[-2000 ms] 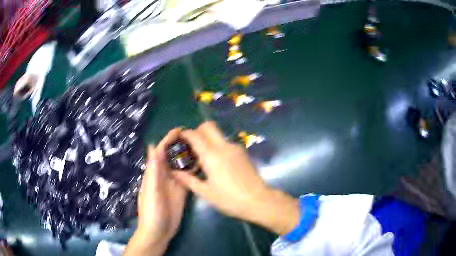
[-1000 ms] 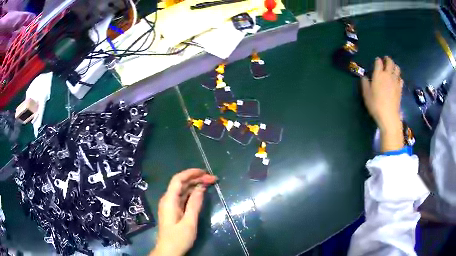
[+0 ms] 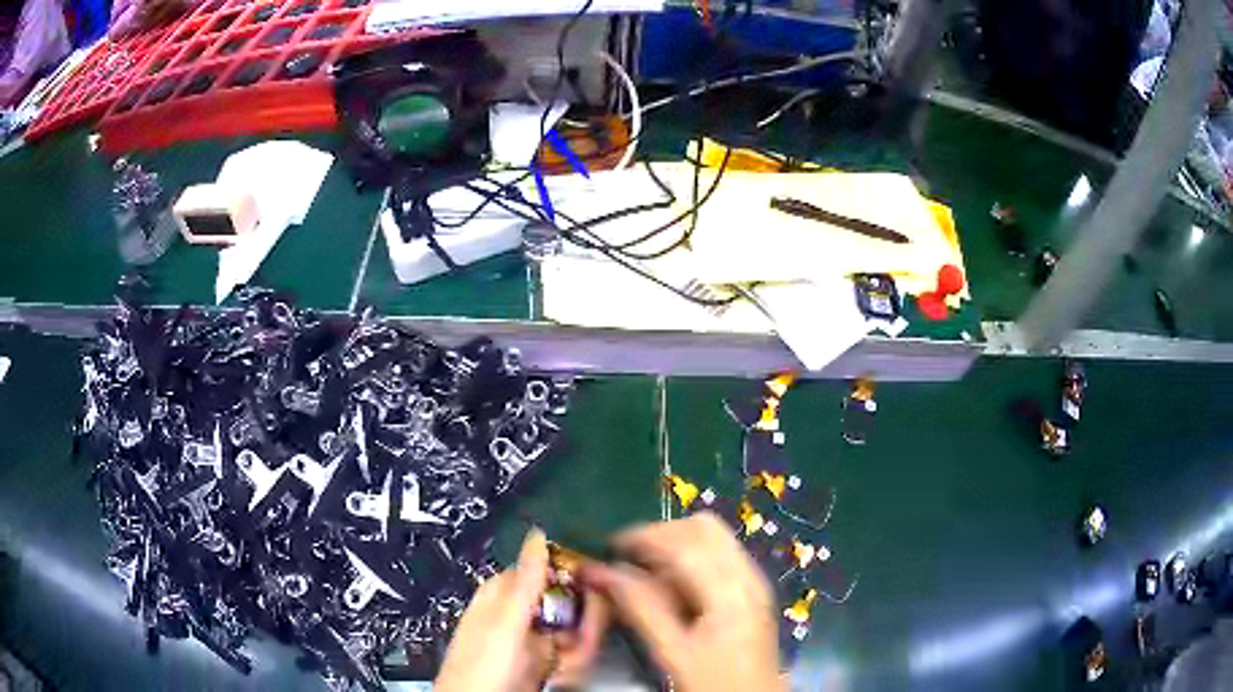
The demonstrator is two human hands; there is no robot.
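My left hand [image 3: 498,633] holds a small watch housing [image 3: 557,607] at the bottom centre, with a grey-white inside and orange-gold parts at its top. My right hand [image 3: 710,602] is blurred, its fingertips bent in at the housing's right side. A dark blur shows by these fingers; I cannot tell what it is or whether they grip anything. Loose thin dark display screens with orange ribbons and white patches lie right of the hands, one ribbon [image 3: 772,483] near the middle. Both hands are cut off by the bottom edge.
A large pile of spring clips [image 3: 318,473] lies left of my hands. A grey rail [image 3: 757,354] crosses behind. Beyond it are a red basket [image 3: 203,81], a white box [image 3: 453,241] with black cables and yellow and white sheets [image 3: 825,223]. Other watch units [image 3: 1093,525] lie far right.
My right hand has come back from the far-right units to my left hand. My left hand, empty before, now holds a housing. The view has shifted, showing more beyond the rail.
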